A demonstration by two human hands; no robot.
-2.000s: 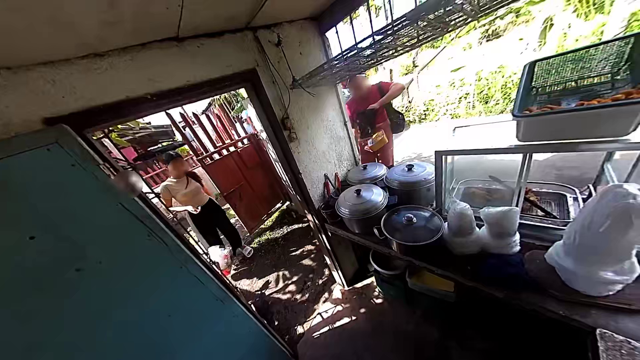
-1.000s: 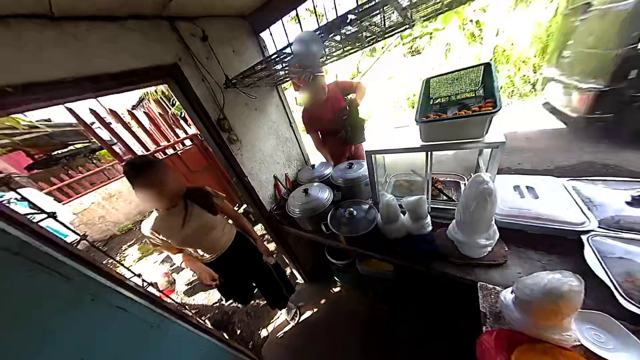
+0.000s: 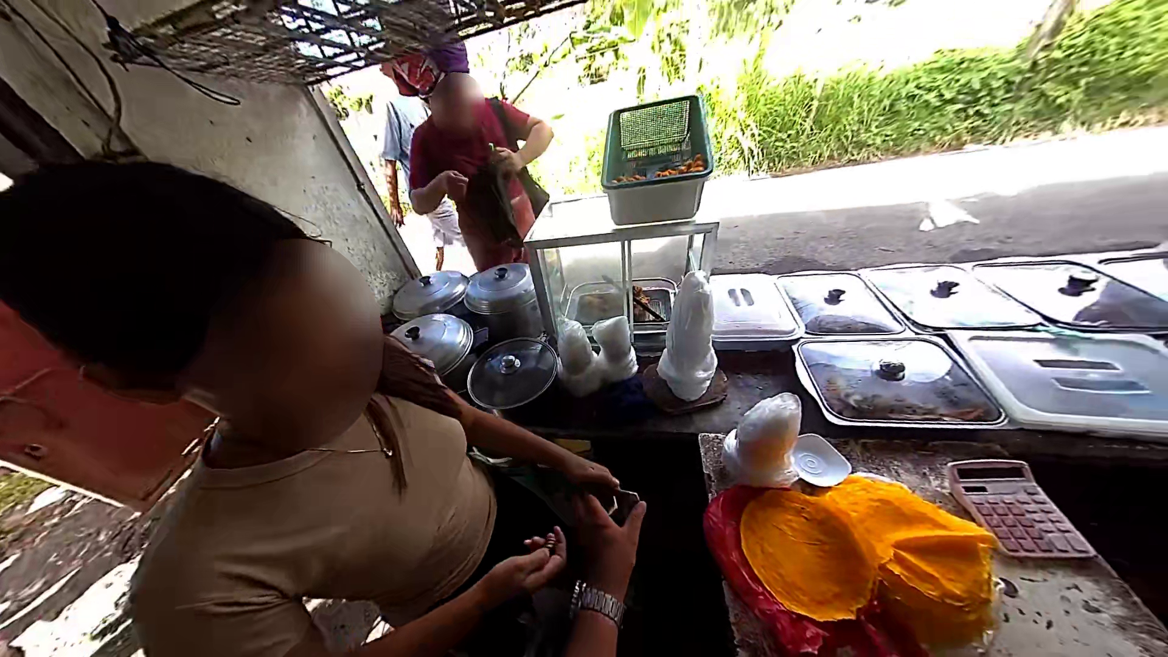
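My left hand (image 3: 605,538), with a metal wristwatch, reaches up from the bottom centre. Its thumb and fingers are around a small flat object (image 3: 625,505) that I cannot identify. A person's hand (image 3: 589,474) is right beside my fingertips; whether it touches the object is unclear. That person's other hand (image 3: 529,568), palm up and curled, is just left of my wrist. The person in a tan shirt (image 3: 365,493) stands close on the left. My right hand is not in view.
Lidded pots (image 3: 433,339) and a glass case (image 3: 625,239) stand on the counter. Covered trays (image 3: 899,383) line the right. A nearer table holds yellow plastic bags (image 3: 812,557) and a calculator (image 3: 1020,511). Another person in red (image 3: 470,155) stands outside.
The person in tan has come from the doorway to close beside me. My left hand has come into view. The view has swung right. A further person shows behind the one in red.
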